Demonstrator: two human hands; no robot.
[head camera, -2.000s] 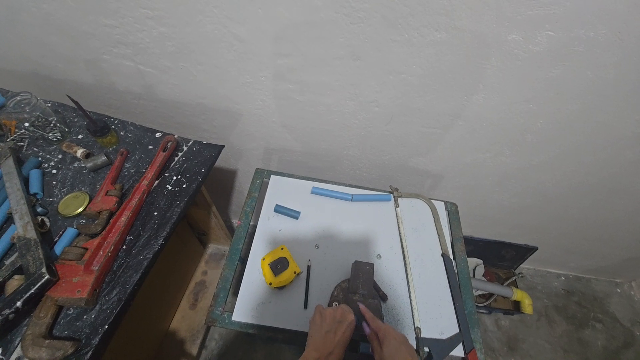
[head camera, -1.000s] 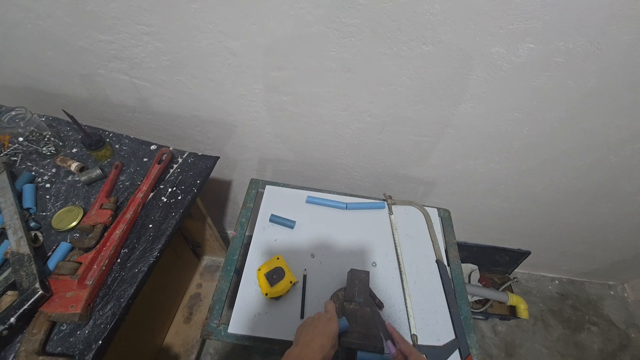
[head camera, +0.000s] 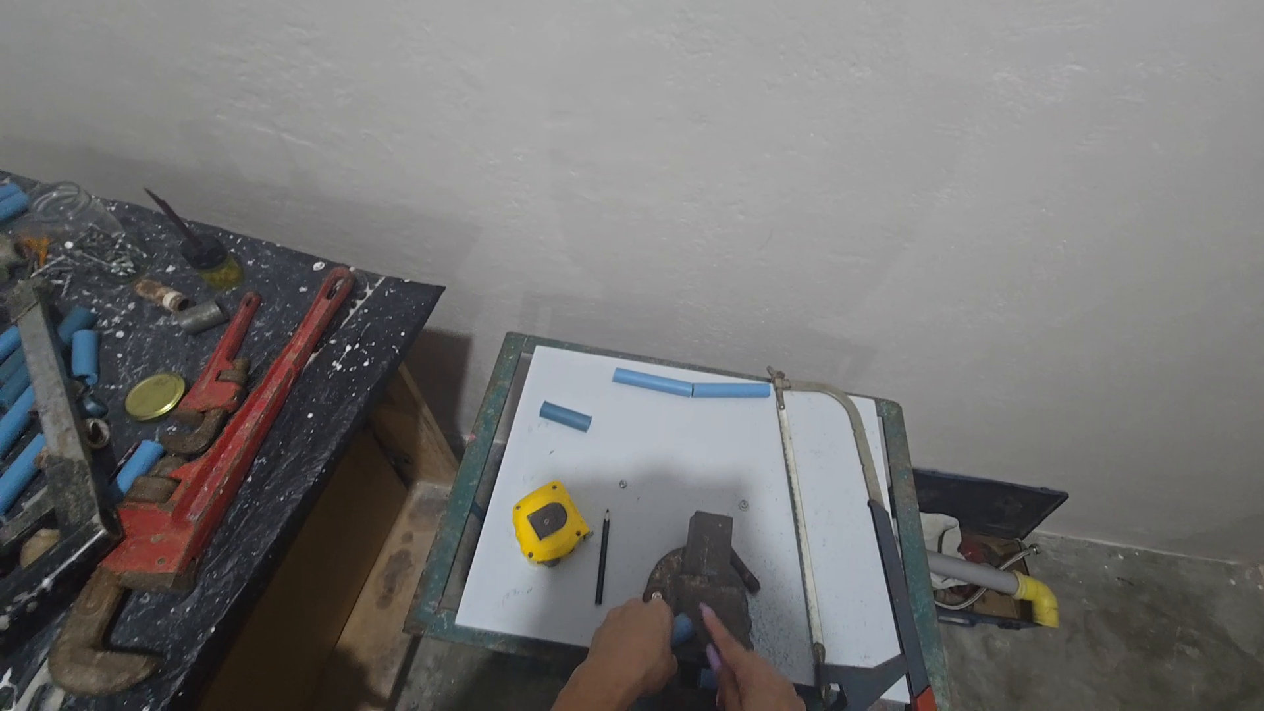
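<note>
At the lower middle stands a rusty bench vise (head camera: 709, 553) on a white board (head camera: 652, 444). My left hand (head camera: 632, 647) is closed at the vise's left side, beside a short blue plastic pipe (head camera: 682, 629); its grip is partly hidden. My right hand (head camera: 746, 671) is at the vise's near right side, fingers extended, and what it may hold cannot be made out. Left of the vise lie a black pencil (head camera: 603, 558) and a yellow tape measure (head camera: 550, 523). A hacksaw (head camera: 877, 474) lies to the right. Several cut blue pipes (head camera: 731, 390) lie toward the back.
On the dark bench at left are a large red pipe wrench (head camera: 237, 444), a smaller one (head camera: 219, 380), a round lid (head camera: 155, 396), a metal frame (head camera: 59, 395) and blue pipe pieces. An open toolbox (head camera: 987, 494) with a grey pipe stands on the floor at right.
Both hands were together over the vise two seconds ago; they are now on either side of its near part. The tape measure, pencil and hacksaw have stayed on the board.
</note>
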